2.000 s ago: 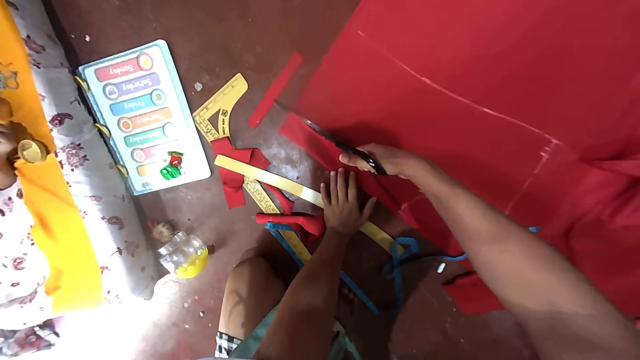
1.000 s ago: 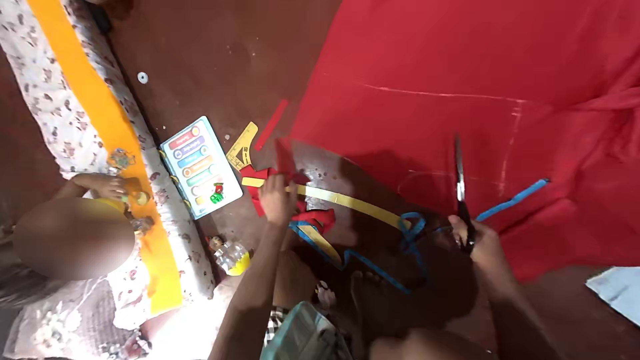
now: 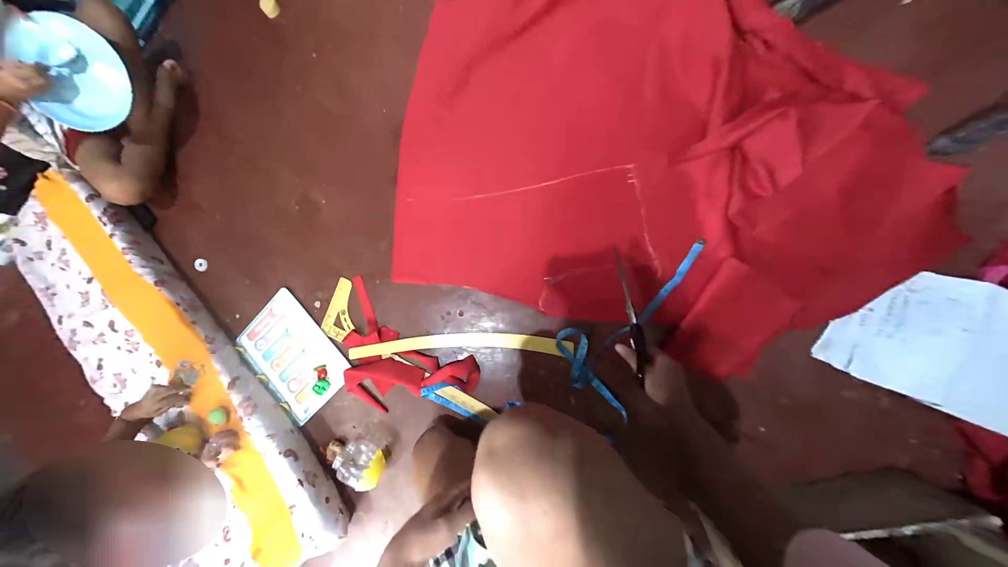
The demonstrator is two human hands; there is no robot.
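Note:
My right hand (image 3: 657, 378) is at the lower right of centre, around the black handles of a pair of scissors (image 3: 628, 295). The blades point up over the lower edge of a large red cloth (image 3: 512, 134), which bears pale chalk lines. Beside the scissors lies a blue measuring tape (image 3: 673, 279), looped near the end of a long yellow ruler (image 3: 472, 341). Red cloth scraps (image 3: 394, 374) lie under and around the ruler's left end. Low in the view, beside my knee, is what appears to be my left hand (image 3: 433, 512); its fingers are not clear.
A yellow curved ruler (image 3: 339, 311) touches a printed children's board (image 3: 291, 354). A clear jar (image 3: 362, 465) stands near my leg. Two people sit at the left by a rolled floral mat (image 3: 213, 346), one with a blue plate (image 3: 79, 79). White paper (image 3: 929, 346) lies at the right.
My left hand has left the yellow ruler and moved down toward my knee. The scissors, earlier at the cloth's left edge, are now farther right along it. The view has shifted widely.

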